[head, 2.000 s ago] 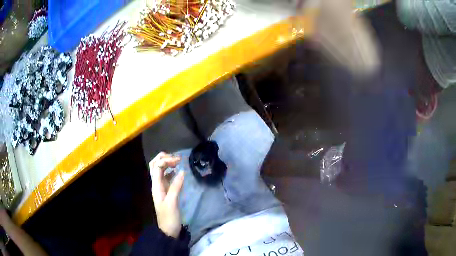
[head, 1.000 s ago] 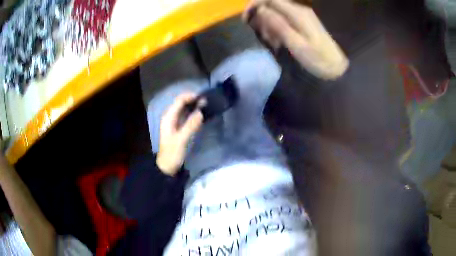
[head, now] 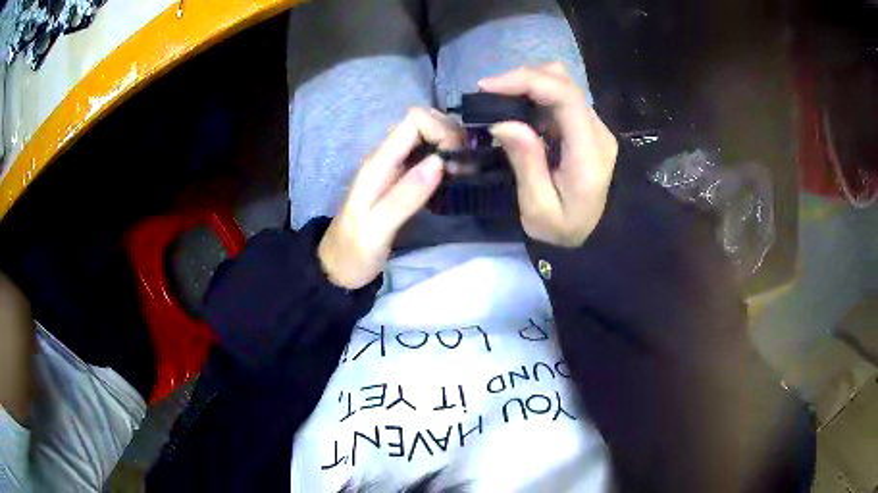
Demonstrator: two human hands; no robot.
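My right hand [head: 563, 159] grips a black plastic part [head: 496, 108] between thumb and fingers, above my lap. My left hand [head: 380, 197] is just to its left, with thumb and forefinger pinched on a small dark piece that is mostly hidden and blurred. The fingertips of both hands are close together. A black slotted part [head: 477, 197] lies below and between the hands, over the lap; whether a hand touches it cannot be told.
A white table with yellow-orange edge tape [head: 125, 72] is at the upper left, with black-and-white components [head: 43, 24] on it. A red stool [head: 173, 289] and another person's arm and clothing are at the left. A clear plastic bag [head: 717, 197] lies in a bin at the right.
My right hand has come down from the table edge to my lap and now holds a black part. My left hand has moved beside it. The table has shifted up and left in view.
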